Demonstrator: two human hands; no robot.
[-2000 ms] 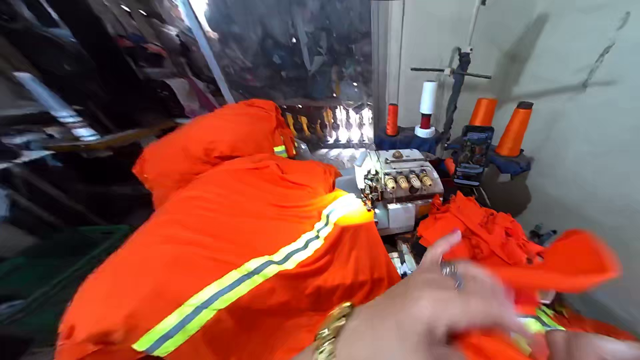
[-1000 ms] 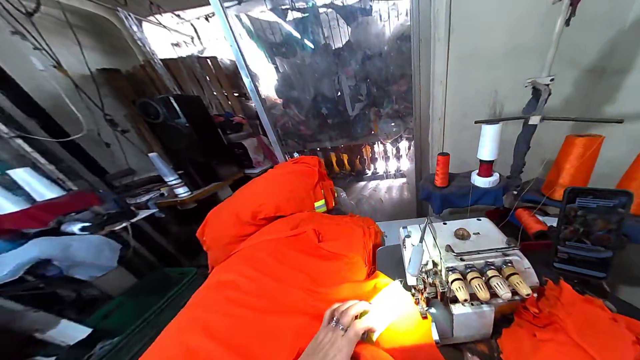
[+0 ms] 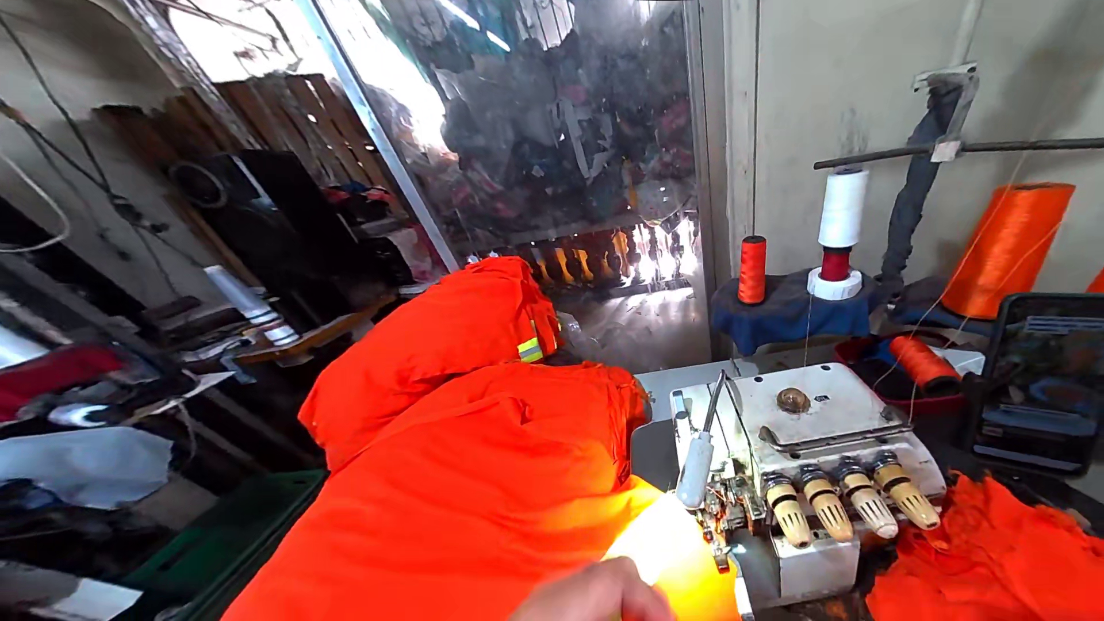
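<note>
At the bottom edge, my left hand (image 3: 595, 593) rests on the orange fabric (image 3: 457, 509), just left of the presser foot area of a white overlock sewing machine (image 3: 828, 401). It is blurred and partly cut off, so whether its fingers grip the cloth is unclear. A bright lamp lights the fabric beside it. Behind lies a folded orange bundle (image 3: 431, 345) with a yellow and silver reflective strip (image 3: 530, 348). Crumpled orange pieces (image 3: 992, 552) lie right of the machine. My right hand is out of view.
Behind the machine stand a small orange thread spool (image 3: 752, 272), a white thread cone (image 3: 843, 207) and a large orange cone (image 3: 1009, 250). A phone-like screen (image 3: 1039, 384) stands at the right. A green crate (image 3: 233, 535) is at lower left, with a glass panel (image 3: 561, 121) behind.
The view has swung since two seconds ago, when a hand with a gold bracelet was right of the striped cloth. Since one second ago, the hand on the lit fabric has moved lower in view.
</note>
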